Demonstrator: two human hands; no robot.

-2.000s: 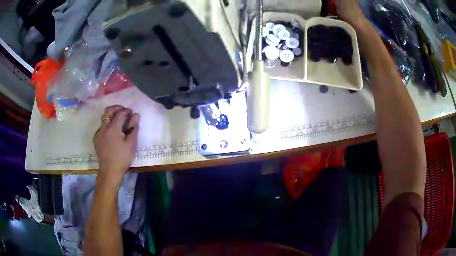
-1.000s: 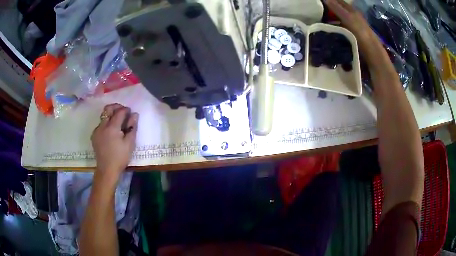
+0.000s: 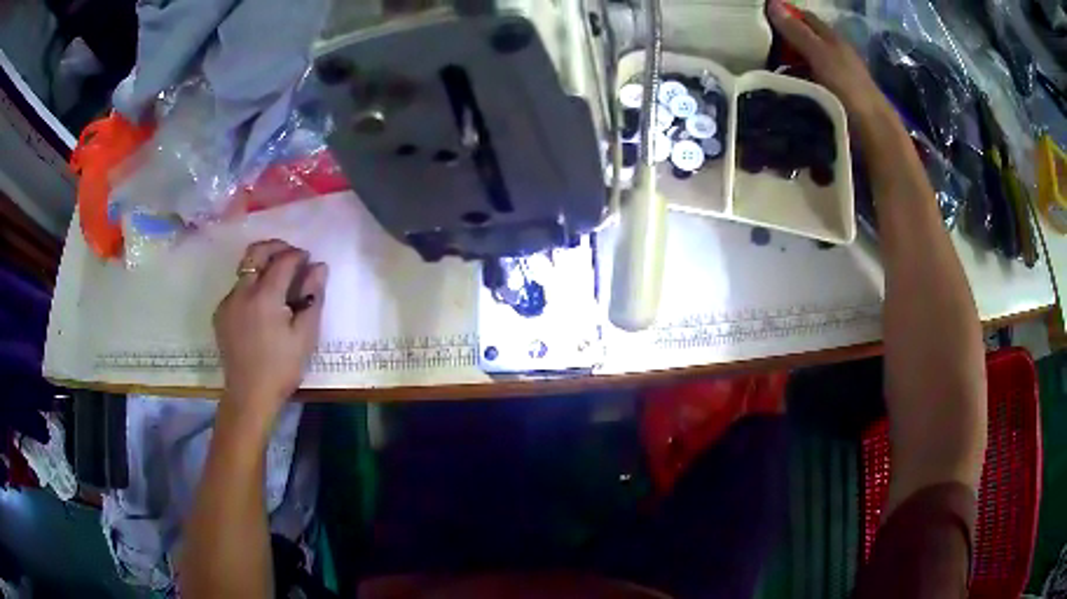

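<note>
My left hand (image 3: 269, 322) rests on the table left of the machine, fingers curled, with a small dark piece (image 3: 302, 302) at the fingertips, perhaps a black button. My right hand (image 3: 821, 49) is at the top edge behind the button tray (image 3: 761, 220), by the control panel; its fingertips are near something red and what they touch is unclear. The sewing machine head (image 3: 468, 140) overhangs the glaring needle plate (image 3: 538, 334). The dark button clamp (image 3: 517, 287) sits over the plate, with the needle hidden by glare.
The work lamp (image 3: 639, 263) hangs right of the head. White buttons (image 3: 687, 155) and black buttons (image 3: 786, 131) fill the tray; dark strays lie below it. Grey cloth (image 3: 217, 59), clear plastic and an orange item (image 3: 103, 176) lie left. Plastic bags (image 3: 924, 129) lie right. A red basket (image 3: 1009, 468) stands below.
The view has shifted slightly, so the machine head, lamp and tray sit a little further right and lower. My left hand keeps its pose; my right hand stays behind the tray, its fingers more in view.
</note>
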